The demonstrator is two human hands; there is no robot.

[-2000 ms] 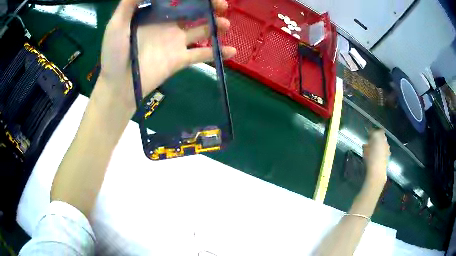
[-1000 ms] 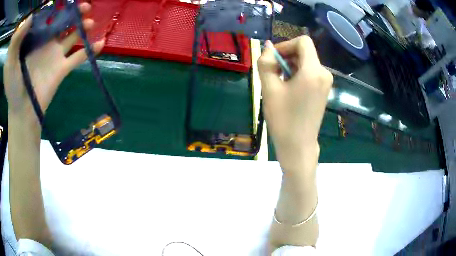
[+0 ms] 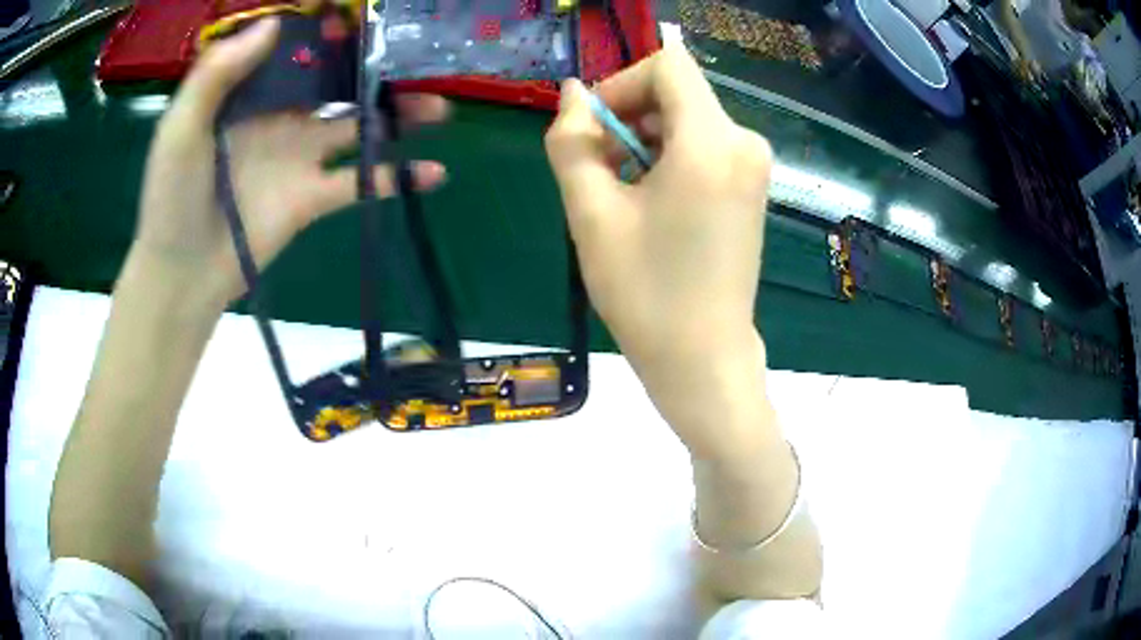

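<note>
My left hand (image 3: 269,163) holds a black phone middle frame (image 3: 254,288) by its upper end, with orange flex at the bottom end. My right hand (image 3: 682,206) grips a second phone middle frame (image 3: 523,390) by its upper right side, with pale blue-green tweezers (image 3: 616,128) tucked in the fingers. The two frames hang upright side by side and overlap in view, the left one partly behind the right. I cannot tell if they touch. The left frame's edges are blurred.
A red tray (image 3: 494,88) lies behind the frames, on the green belt (image 3: 501,188). More frames (image 3: 847,260) lie in a row on the belt at right. A white sheet (image 3: 876,500) covers the near edge. A dark disc with a pale centre (image 3: 903,40) is at the upper right.
My right hand reached the belt empty of any visible frame, then came back with the second frame. Both hands have now brought the two frames together in front of me.
</note>
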